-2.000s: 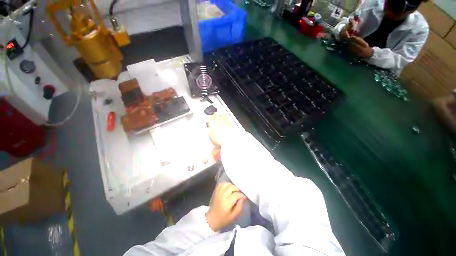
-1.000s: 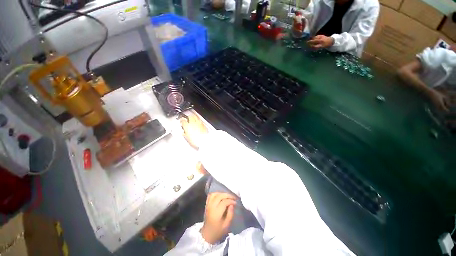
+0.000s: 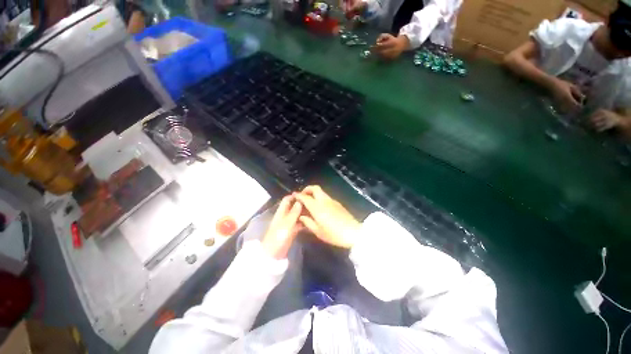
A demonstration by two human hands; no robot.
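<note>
My left hand [image 3: 282, 227] and my right hand [image 3: 331, 218] meet at the fingertips, between the white machine table [image 3: 228, 181] and the green bench. The fingers close around a small dark piece, mostly hidden by them; its shape cannot be made out. Another small dark piece [image 3: 197, 160] lies beside the black fan [image 3: 178, 134] at the table corner. The reddish-brown fixture [image 3: 104, 207] with its dark section sits on the table, left of my hands.
Black blister trays [image 3: 277, 110] stand beyond my hands. A clear blister strip [image 3: 408, 204] lies on the green bench [image 3: 533, 200]. An orange-red button [image 3: 226, 225] is on the table's front edge. A gold-yellow cylinder [image 3: 48, 162] is at left. Other people's hands [image 3: 392, 45] are across the bench.
My right hand has left the table corner by the fan and come to my left hand. My left hand has risen to meet it. The view has shifted right.
</note>
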